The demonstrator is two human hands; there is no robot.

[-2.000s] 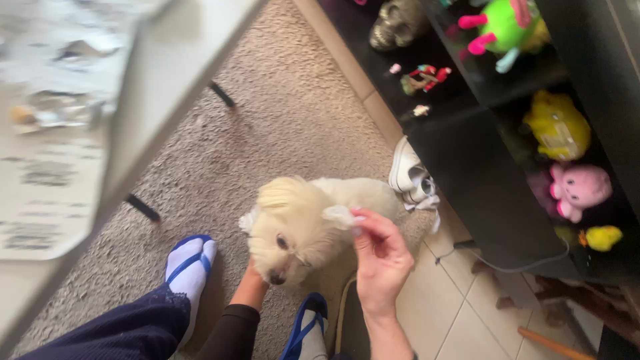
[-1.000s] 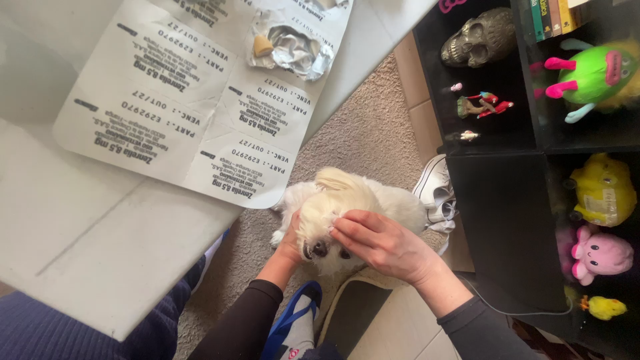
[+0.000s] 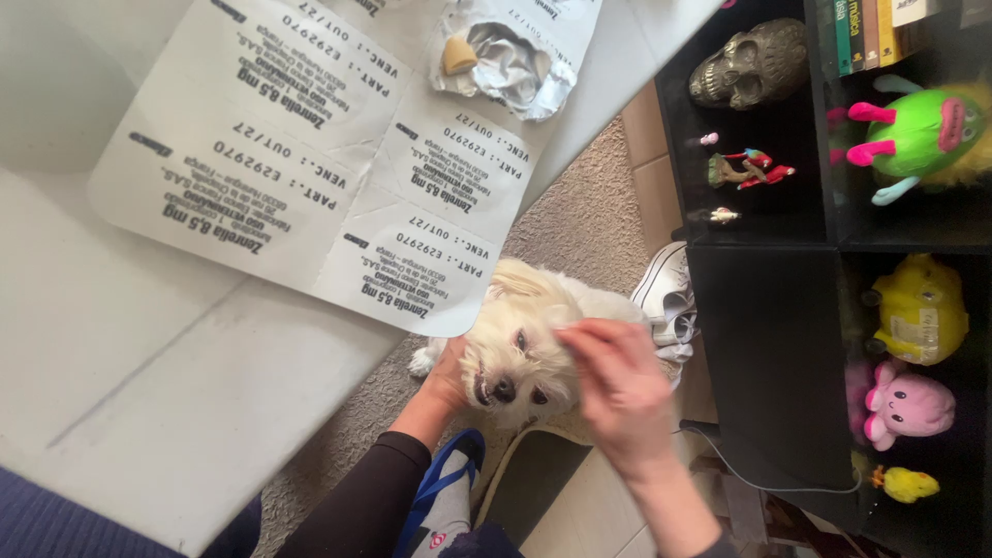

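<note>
A small white dog (image 3: 542,356) on the floor looks up, its mouth slightly parted. My left hand (image 3: 446,380) cups the side of its head and jaw, partly hidden behind the head. Above the dog's forehead is my right hand (image 3: 620,380), blurred, its thumb and fingertips pinched together on a small whitish thing, perhaps a wipe or cotton. A printed blister pack (image 3: 333,170) lies on the pale tabletop, its edge overhanging. One pocket of torn foil (image 3: 515,66) is peeled back, with a tan tablet piece (image 3: 459,56) on it.
The pale table (image 3: 155,372) fills the left. Black shelves (image 3: 767,333) on the right hold a metallic skull (image 3: 752,66), books and plush toys. White sneakers (image 3: 668,298) stand behind the dog. Below are a slippered foot (image 3: 449,488), a dark mat (image 3: 535,480) and a cable (image 3: 767,487).
My right hand has moved from over the dog's face at one second ago to the side of its forehead. The dog's face now shows more. The view has shifted toward the table since two seconds ago.
</note>
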